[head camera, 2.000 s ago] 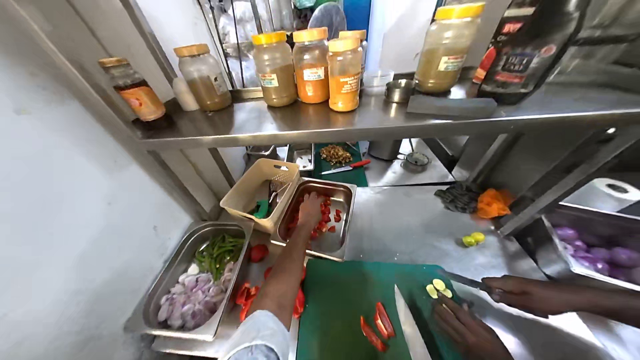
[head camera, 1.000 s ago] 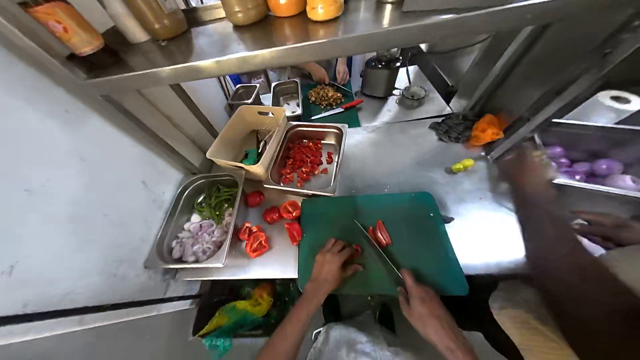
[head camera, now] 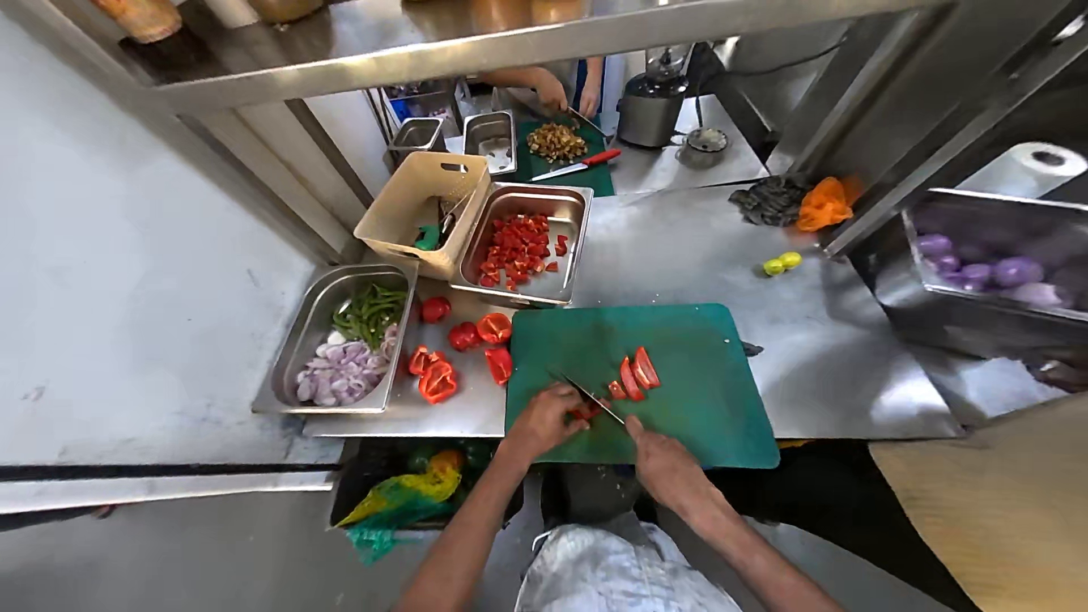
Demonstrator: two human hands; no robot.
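On the green cutting board (head camera: pixel 705 399), my right hand (head camera: pixel 667 463) grips a kitchen knife (head camera: pixel 595 399), its blade slanting up and left across pieces of red bell pepper (head camera: pixel 585 413). My left hand (head camera: pixel 548 418) holds those pieces against the board at the left of the blade. Longer red pepper strips (head camera: pixel 639 371) lie just beyond the knife. Halved and whole red peppers (head camera: pixel 438 381) rest on the steel counter left of the board. Behind the board, a steel pan (head camera: pixel 580 246) contains diced red pepper (head camera: pixel 518 245).
At left stands a steel pan (head camera: pixel 285 357) of sliced onions and green chillies. A beige plastic bin (head camera: pixel 382 229) holds utensils. Two lime pieces (head camera: pixel 782 263) lie at right. Beyond the shelf (head camera: pixel 510 47), another person's hands (head camera: pixel 551 90) work over chopped food. Purple onions (head camera: pixel 1017 271) fill a container.
My left hand has come from the diced-pepper pan to the board. The other person's hands and knife have left the board's right side, along with the cut lime pieces there. The view has tilted down.
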